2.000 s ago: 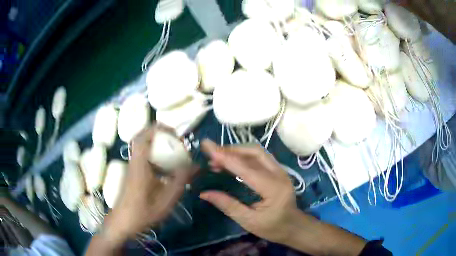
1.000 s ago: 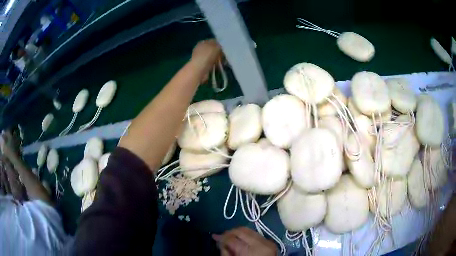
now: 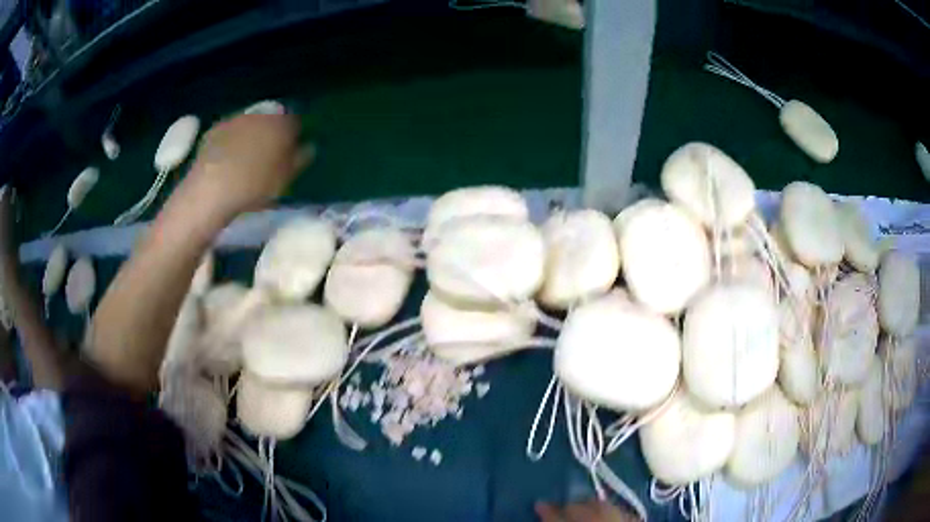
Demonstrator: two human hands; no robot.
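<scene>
My left hand (image 3: 250, 158), blurred, is over the green conveyor belt at the upper left. The top of a cream oval device (image 3: 263, 107) shows just beyond its knuckles; whether my fingers touch or grip it cannot be told. My right hand (image 3: 586, 512) is cut off by the bottom edge, with only a small part in view. A pile of small pinkish-white port covers (image 3: 418, 395) lies on the dark green bench (image 3: 408, 484) between the two hands. Piled cream devices (image 3: 617, 349) with thin cord loops lie behind and right of it; more devices (image 3: 294, 345) lie to its left.
A grey post (image 3: 616, 102) stands at the belt's near edge. Separate devices lie on the belt (image 3: 438, 122) at left and right. A white sheet (image 3: 755, 502) lies under the right pile. Another person's arm (image 3: 31, 316) is at the far left.
My view has turned, so the piles sit further right. My left hand has moved left along the belt, away from the post, and the cord loop by it no longer shows. My right hand shows less.
</scene>
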